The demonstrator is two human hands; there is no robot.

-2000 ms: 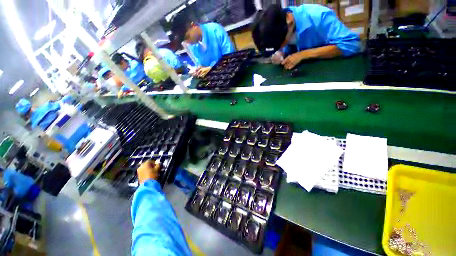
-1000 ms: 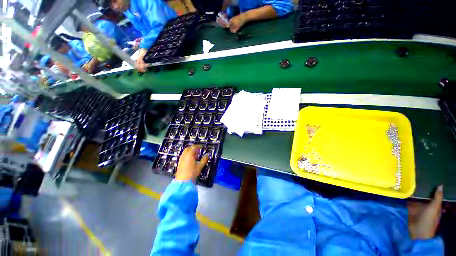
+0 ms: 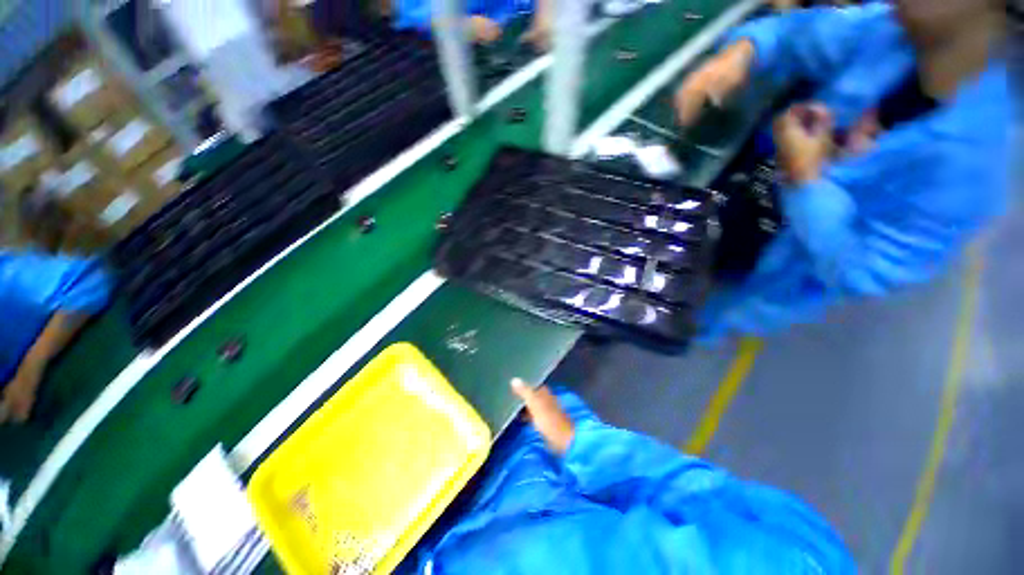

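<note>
My right hand (image 3: 547,418) is at the bench's front edge, small and slightly blurred. Its thumb or a finger points up; the other fingers are hidden, so I cannot tell if it holds anything. My left hand is out of the picture. The yellow parts tray (image 3: 432,393) lies on the bench left of my right hand, with tiny loose parts near its lower left end. A black blister tray (image 3: 528,242) lies beyond my right hand, its right part glossy and its pockets blurred.
The green conveyor belt (image 3: 298,281) runs diagonally past the bench with dark units (image 3: 185,390) spaced along it. White sheets (image 3: 213,511) lie left of the yellow tray. More black trays (image 3: 225,242) stand across the belt. A person in blue (image 3: 898,191) works close by at the right.
The view has swung right; the earlier left blister trays have left the picture. My left hand, earlier at a blister tray, is out of view. My right hand remains by the bench edge.
</note>
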